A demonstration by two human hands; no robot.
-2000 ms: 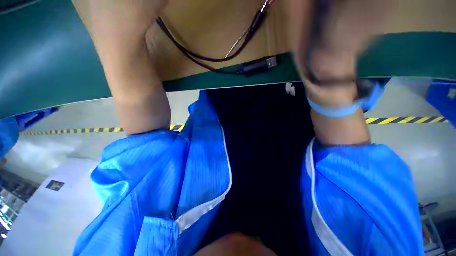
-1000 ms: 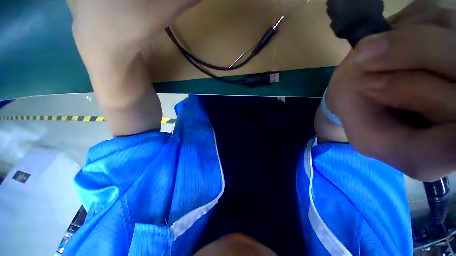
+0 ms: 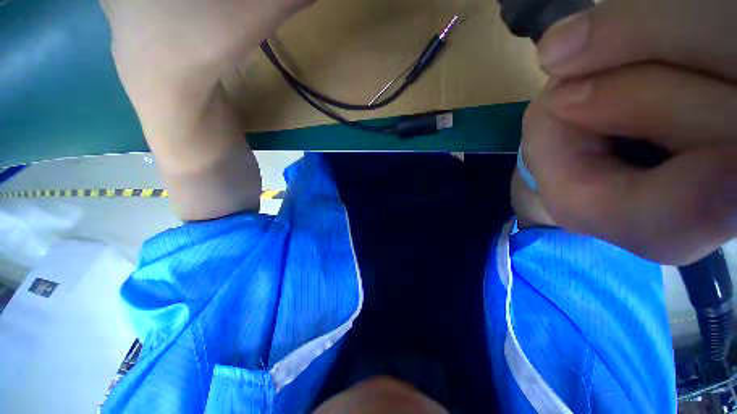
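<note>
My right hand [image 3: 638,137] is large and close to the camera at the upper right, its fingers closed around a black soldering iron [image 3: 706,283]. The ribbed cord end sticks out below the hand, and a dark front part shows above the fingers. The tip is out of view. My left hand [image 3: 202,48] is at the top left over the cardboard; its fingers are cut off by the top edge. Between the hands lies a black cable [image 3: 327,101] with a jack plug [image 3: 428,61] and a USB plug [image 3: 420,124]. A thin silvery strand [image 3: 396,86] lies beside it.
The brown cardboard sheet [image 3: 485,69] lies on the green bench mat [image 3: 65,89]. A light blue band [image 3: 525,171] is on my right wrist. A white object [image 3: 65,323] stands at the lower left, below yellow-black floor tape [image 3: 97,193].
My right hand has come from over the bench nearer to the camera, and the soldering iron now shows clearly in it. My left hand has shifted only slightly.
</note>
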